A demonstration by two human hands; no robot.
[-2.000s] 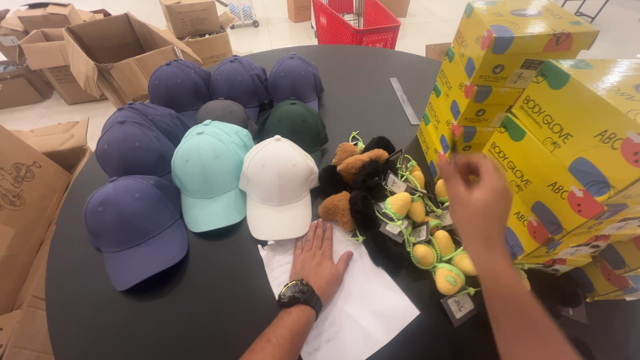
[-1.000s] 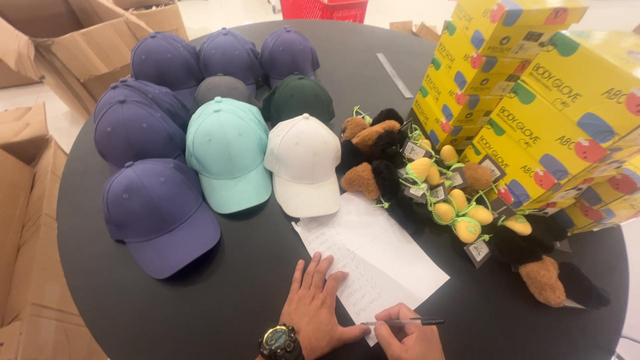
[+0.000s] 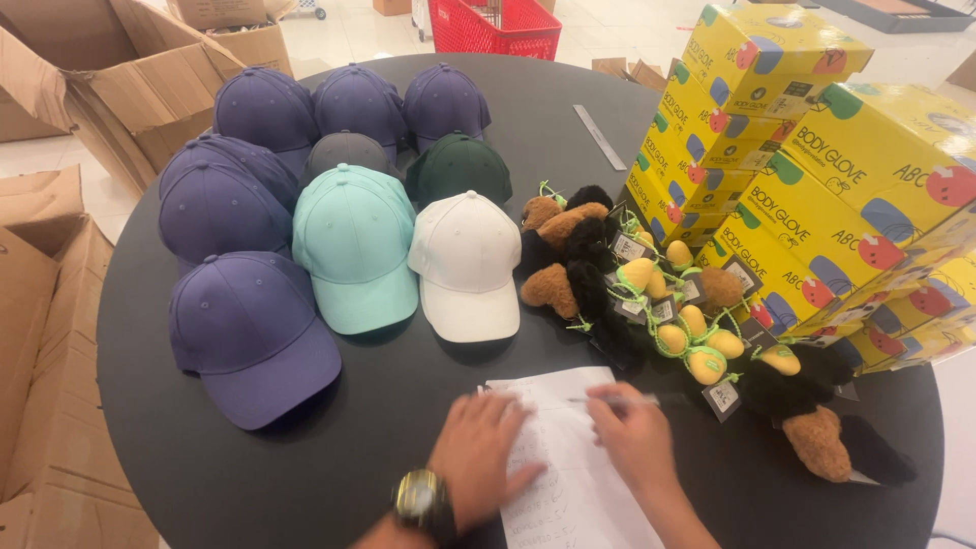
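Observation:
My left hand [image 3: 488,450], blurred and with a watch at the wrist, lies over the left edge of a white paper sheet [image 3: 568,457] that bears handwriting. A pen [image 3: 610,399] is held in my right hand [image 3: 629,427] above the sheet's upper right part. Beyond the paper stand a white cap [image 3: 467,263], a turquoise cap [image 3: 354,244], a dark green cap [image 3: 459,168], a grey cap [image 3: 347,152] and several purple-blue caps [image 3: 248,328]. Right of them lie brown-and-black plush keychains [image 3: 550,290] and yellow plush charms [image 3: 705,364] with green cords and tags.
Stacked yellow shoe boxes [image 3: 846,198] rise at the right of the round black table [image 3: 305,473]. A metal ruler [image 3: 599,137] lies near the far edge. Open cardboard boxes [image 3: 152,84] stand on the floor at left, and a red shopping basket [image 3: 496,34] beyond the table.
My right hand, first raised near the yellow boxes without a visible pen, came down to the paper with a pen. It has since moved from the sheet's lower part to its upper part.

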